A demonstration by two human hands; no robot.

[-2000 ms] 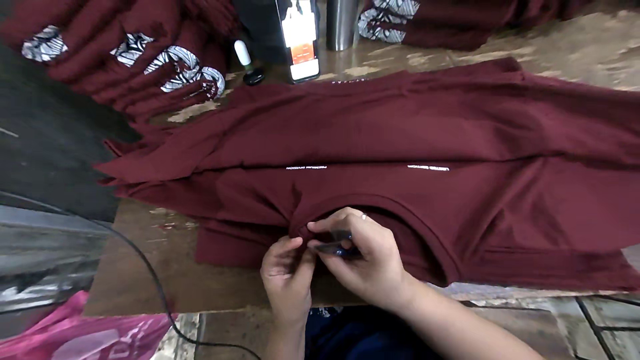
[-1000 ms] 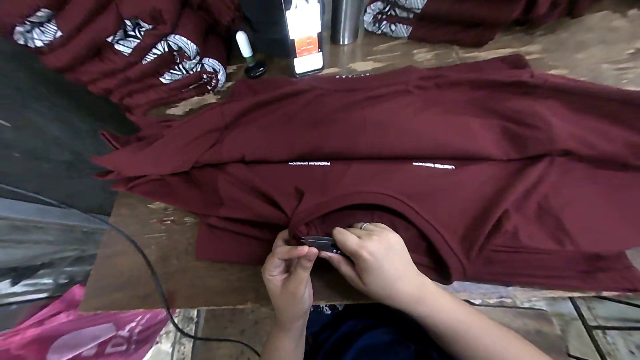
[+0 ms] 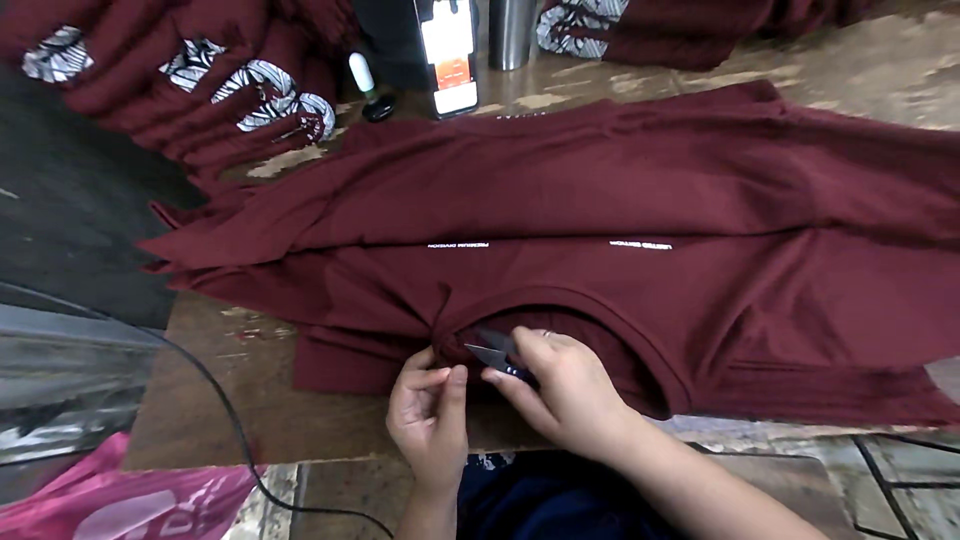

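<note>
A maroon T-shirt [image 3: 570, 262] lies over the wooden table, its round ribbed collar facing me and small white print above the neck opening. My right hand [image 3: 574, 386] grips a pair of thread snips [image 3: 499, 356], whose two blades are spread apart inside the neck opening and point left. Just left of the blades, my left hand [image 3: 431, 405] pinches at the left edge of the collar with thumb and fingers. Whether it holds fabric or a loose thread there is too small to tell.
Behind the shirt stand a lit phone [image 3: 451, 67], a metal cylinder [image 3: 512, 34] and a white-capped object [image 3: 362, 75]. Printed maroon garments [image 3: 172, 82] are piled at the back left, more [image 3: 675, 34] at the back. A black cable [image 3: 225, 405] and pink plastic bag [image 3: 135, 495] are at lower left.
The snips were close against my left fingers a second ago; now their blades are spread and a little apart from those fingers. The shirt lies much as before.
</note>
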